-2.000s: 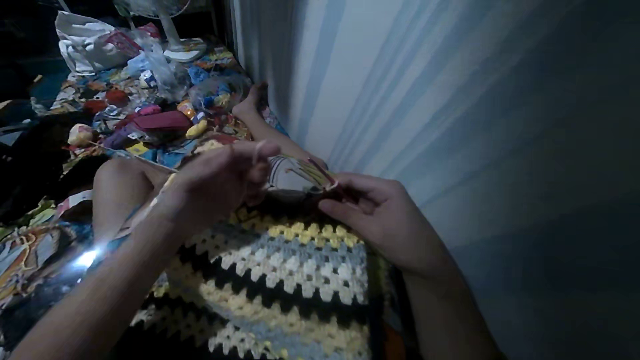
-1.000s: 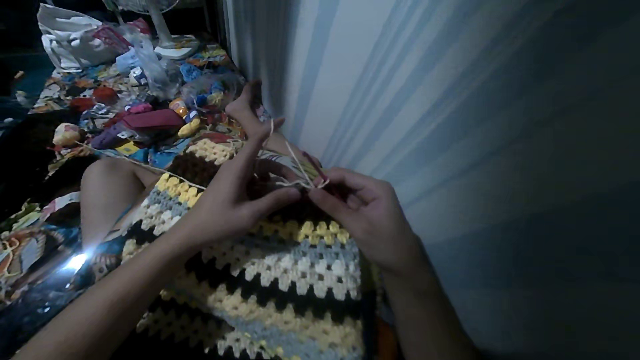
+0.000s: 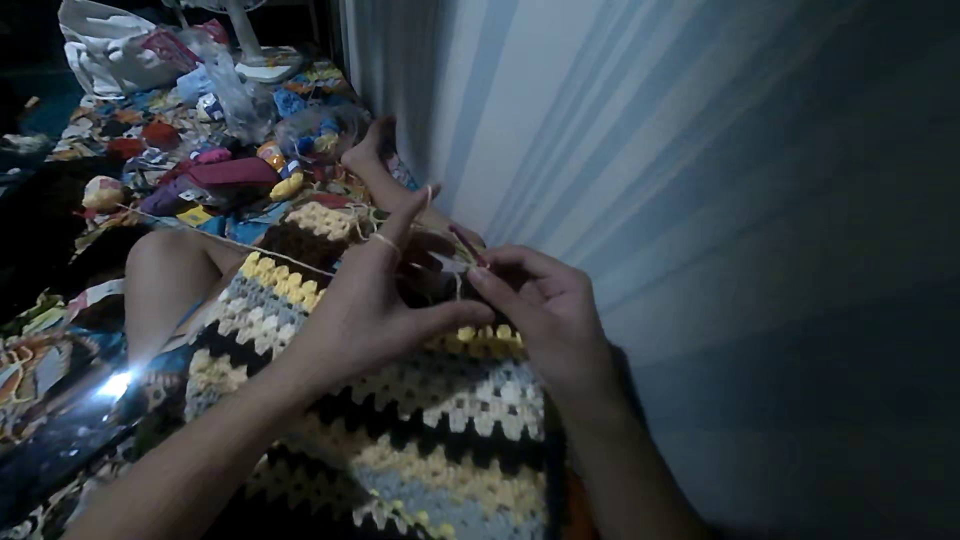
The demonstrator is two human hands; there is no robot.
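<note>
A crocheted blanket (image 3: 450, 390), striped in black, cream, grey and yellow, lies over my lap. My right hand (image 3: 540, 300) pinches a thin reddish crochet hook (image 3: 466, 244) at the blanket's upper edge. Cream yarn (image 3: 262, 251) runs from a ball (image 3: 103, 193) on the left to my left hand (image 3: 375, 300), where it wraps the raised index finger. The left thumb points toward the hook, and the other left fingers are partly hidden behind the work at the blanket's edge.
A striped curtain or wall covering (image 3: 540, 135) rises close on the right. Plastic bags (image 3: 240, 105), a purple pouch (image 3: 232, 174), a white bag (image 3: 112, 49) and a fan base (image 3: 268, 64) stand or lie on the patterned cloth. A shiny dark object (image 3: 67, 442) reflects light at lower left.
My left index finger, bent over at first, now points up with yarn around it. The hook tip shows more plainly above my right fingers. The blanket's upper left part is more exposed than two seconds ago.
</note>
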